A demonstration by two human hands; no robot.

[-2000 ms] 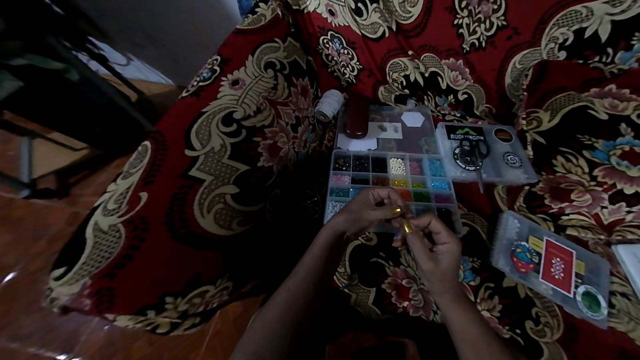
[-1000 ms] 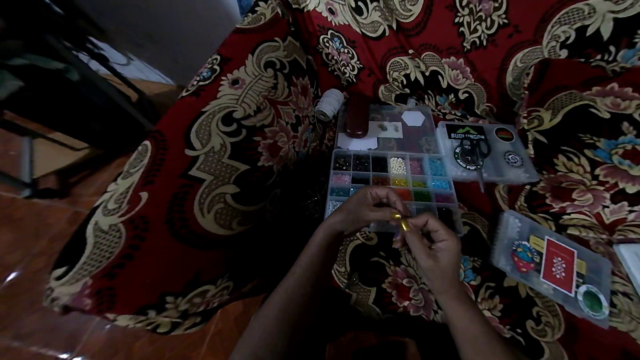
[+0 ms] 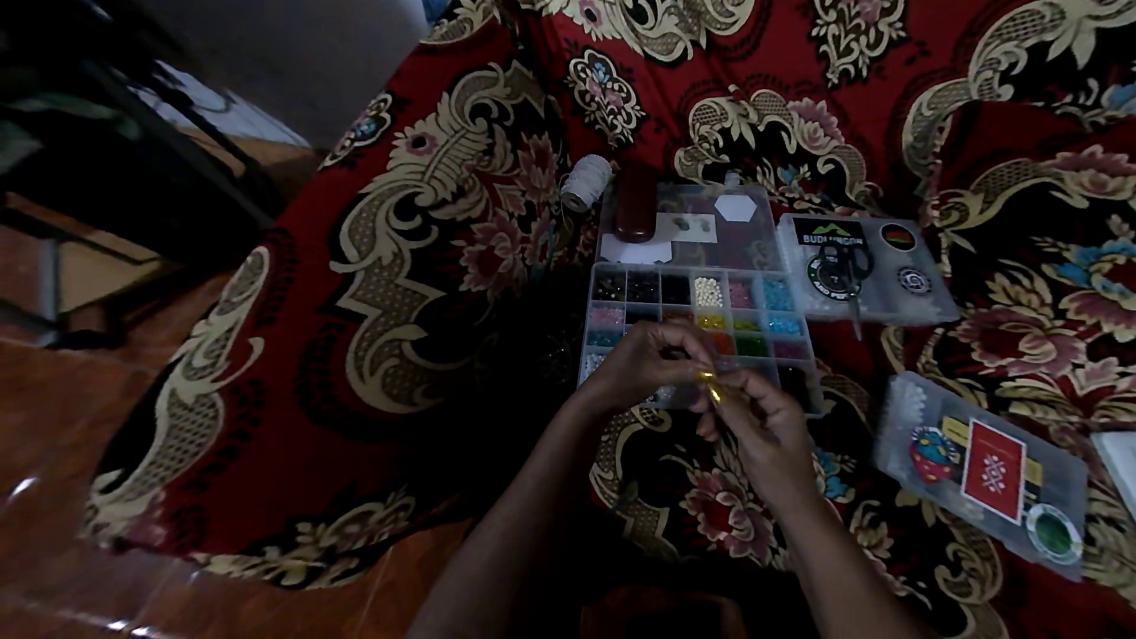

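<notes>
My left hand (image 3: pixel 652 362) and my right hand (image 3: pixel 754 413) meet over the near edge of an open compartment box of beads (image 3: pixel 750 312). Between their fingertips is a small shiny gold-coloured piece (image 3: pixel 711 386), too small to name; both hands pinch at it. Beads in white, pink, blue, yellow, orange, green and black fill the compartments, and my hands hide some of the lower ones. On the box's raised or laid-back clear lid rest a dark red case (image 3: pixel 635 202), a card with small items (image 3: pixel 688 228) and white paper pieces (image 3: pixel 735 209).
A spool of white cord (image 3: pixel 586 183) lies left of the lid. Black-handled scissors (image 3: pixel 848 271) lie on a closed plastic case (image 3: pixel 927 306) at the right. Nearer is another clear case (image 3: pixel 905 479) with stickers and a red card. A patterned red cloth (image 3: pixel 453 355) covers the seat; tiled floor (image 3: pixel 53 515) shows at left.
</notes>
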